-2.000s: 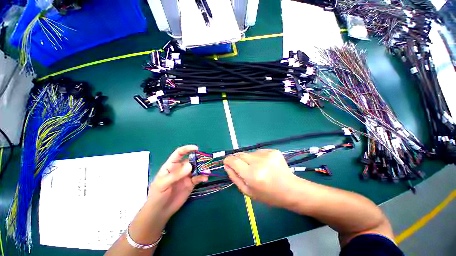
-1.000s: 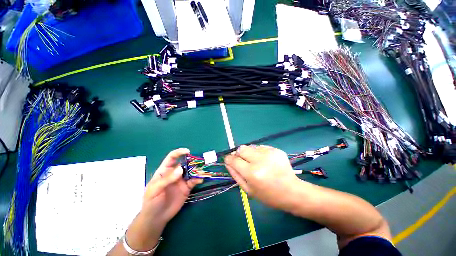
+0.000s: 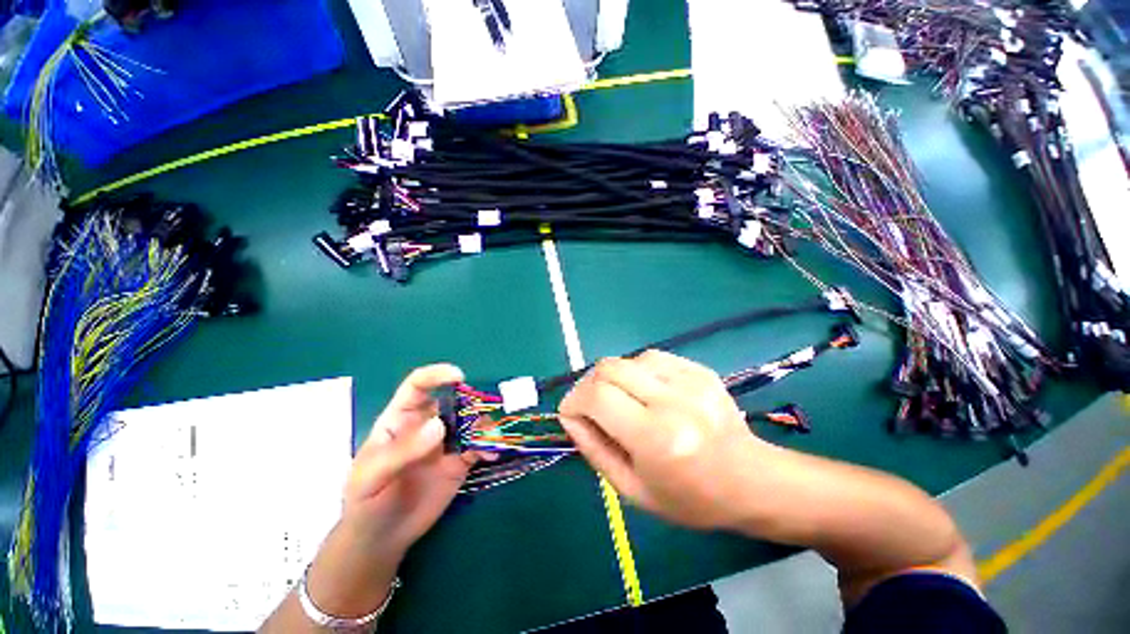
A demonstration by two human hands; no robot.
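Observation:
My left hand (image 3: pixel 415 452) holds a black connector housing (image 3: pixel 450 419) between thumb and fingers. Several coloured wires (image 3: pixel 508 431) run from its right side towards my right hand. My right hand (image 3: pixel 657 427) pinches the wires a short way right of the housing; its fingertips hide the exact grip. A white label (image 3: pixel 519 394) sits on the upper branch. A black sleeved branch (image 3: pixel 719 326) runs up and right from behind my right hand. Two more branches end in small dark connectors (image 3: pixel 781 419) right of it. Thin loose wires (image 3: pixel 514 473) lie below.
A black sleeved harness pile (image 3: pixel 558 186) lies crosswise behind. Blue and yellow wires (image 3: pixel 93 334) lie far left, a printed sheet (image 3: pixel 217 502) near left. A loose wire bundle (image 3: pixel 923 273) and dark cables (image 3: pixel 1053 186) lie right. A blue bin (image 3: pixel 223 74) and a pen tray (image 3: pixel 508 56) stand behind.
Both hands stay on the harness; the left hand and housing sit slightly further left in the picture. The white label, near my right fingers at first, now shows clearly between the hands.

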